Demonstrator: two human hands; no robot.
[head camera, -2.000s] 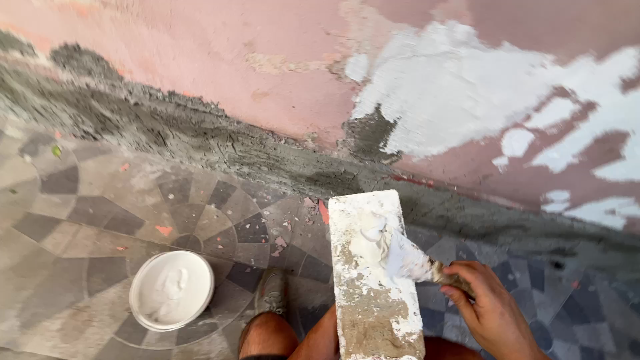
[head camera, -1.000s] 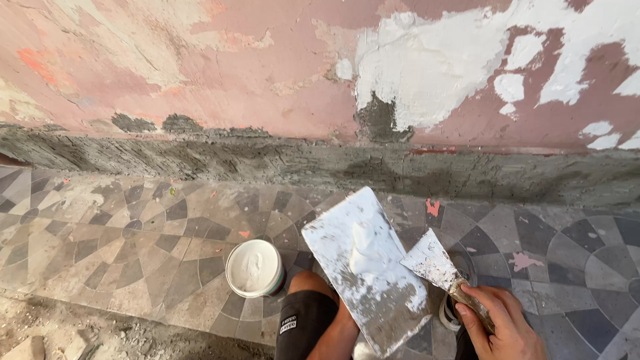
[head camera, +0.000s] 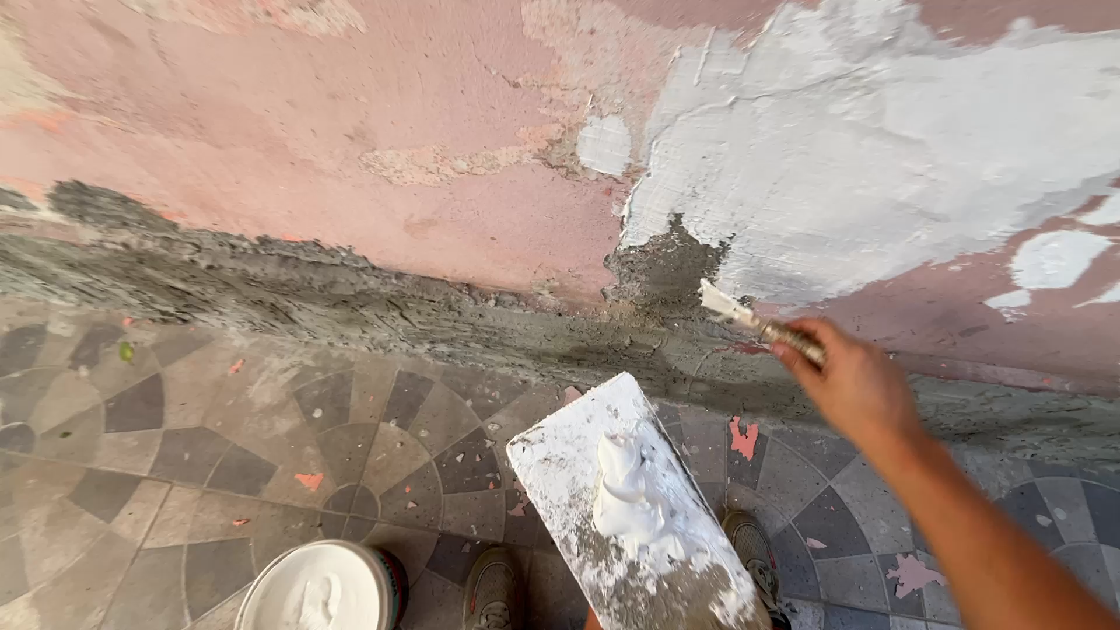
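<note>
My right hand (head camera: 849, 376) grips the handle of a putty knife (head camera: 757, 325), its blade by the lower edge of the white filler (head camera: 840, 166) on the wall, beside a bare grey cement patch (head camera: 669, 267). Below, a flat rectangular board (head camera: 569, 472) carries a mound of white filler (head camera: 626, 490). My left hand (head camera: 593, 621) is almost wholly hidden beneath the board's lower end; only a sliver of skin shows, so its grip cannot be made out. An open tub of white filler (head camera: 319, 586) stands on the floor at lower left.
A rough grey cement strip (head camera: 420, 324) runs along the foot of the pink wall (head camera: 306, 166). Paint flakes (head camera: 744, 437) lie on the patterned tile floor (head camera: 210, 394). My shoes (head camera: 494, 586) are either side of the board.
My right hand has moved the putty knife from beside the board up to the wall. The board was under the blade two seconds ago.
</note>
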